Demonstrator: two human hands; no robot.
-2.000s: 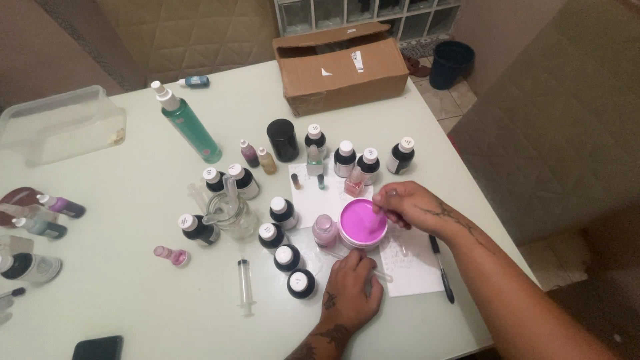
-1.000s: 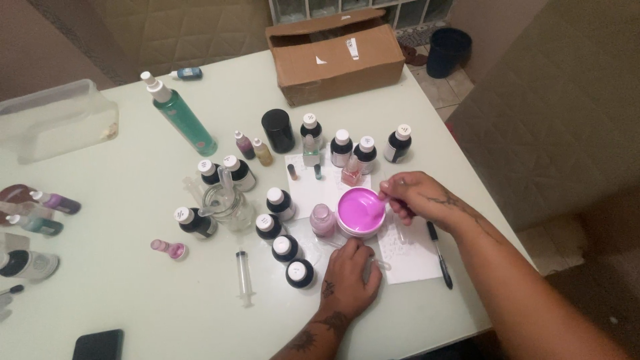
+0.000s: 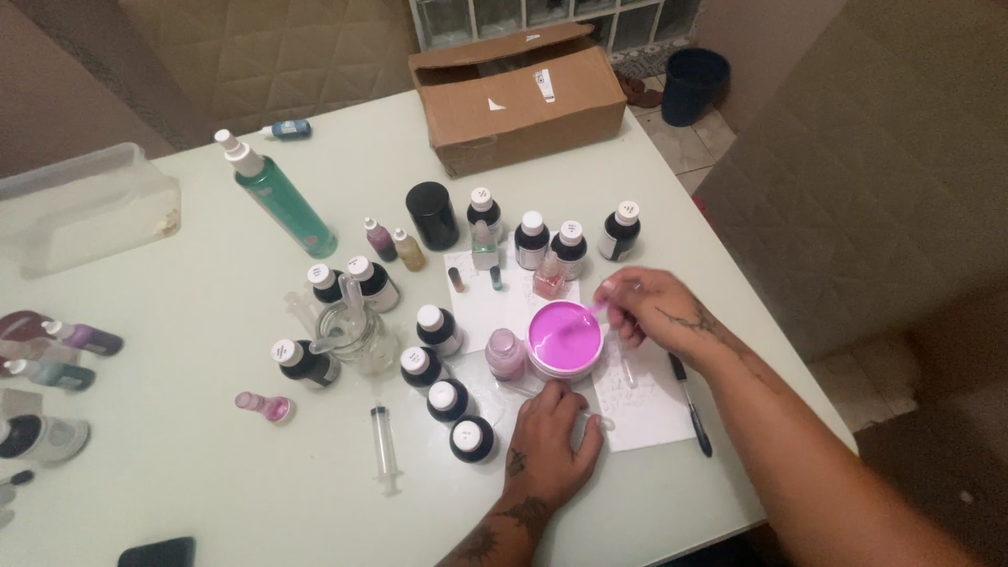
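Observation:
A round white tub of bright magenta liquid stands on the table. At its right rim, my right hand pinches a stirring stick, coated pink, whose lower end dips into the liquid. My left hand lies against the tub's near side, fingertips touching its base; a clear plastic pipette shows beside the thumb. Left of the tub is a small pink glass bottle. Under and around these lie white paper sheets with handwriting, and a black pen.
Several dark bottles with white caps surround the tub. Farther left are a glass jar of pipettes, a syringe and a green spray bottle. A cardboard box, plastic container and phone sit near the edges.
My right hand stays at the tub's right rim with the stick, its pose slightly altered. My left hand remains at the near side.

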